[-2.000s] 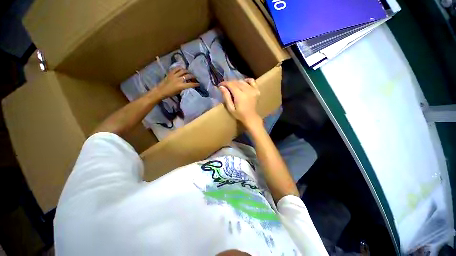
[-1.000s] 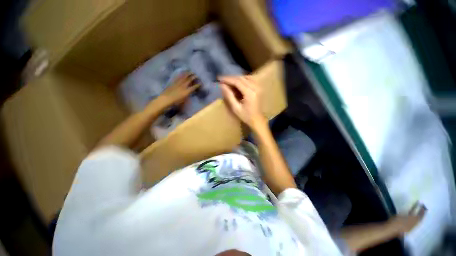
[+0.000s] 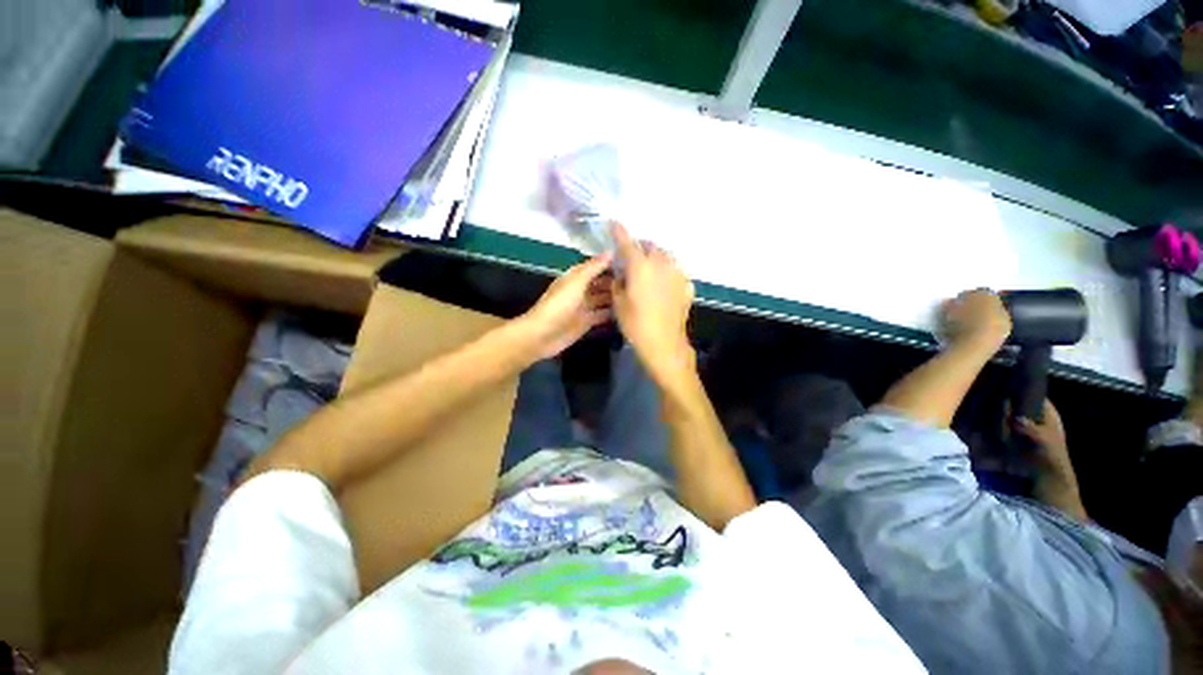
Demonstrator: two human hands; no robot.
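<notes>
A bagged appliance [image 3: 582, 185], whitish with a faint pink tint, lies on the white line surface with its narrow end towards me. My right hand [image 3: 653, 297] is closed on that narrow end at the line's green edge. My left hand [image 3: 570, 310] is beside it, with its fingers closed at the same end, partly hidden by my right hand. The open brown carton [image 3: 442, 396] stands at my left. Greyish bagged units [image 3: 271, 396] show inside it, partly hidden by my left arm and the near flap.
A stack with a blue-purple RENPHO sheet [image 3: 310, 106] on top lies at the line's left end. A seated neighbour in grey [image 3: 963, 528] at my right handles a dark appliance [image 3: 1045, 317]. Another dark appliance with a pink head [image 3: 1157, 303] is at the far right. A metal post [image 3: 759, 59] rises behind.
The view has turned right, towards the line. Both my hands have left the carton and moved to the bagged appliance on the line. The neighbour has come into view.
</notes>
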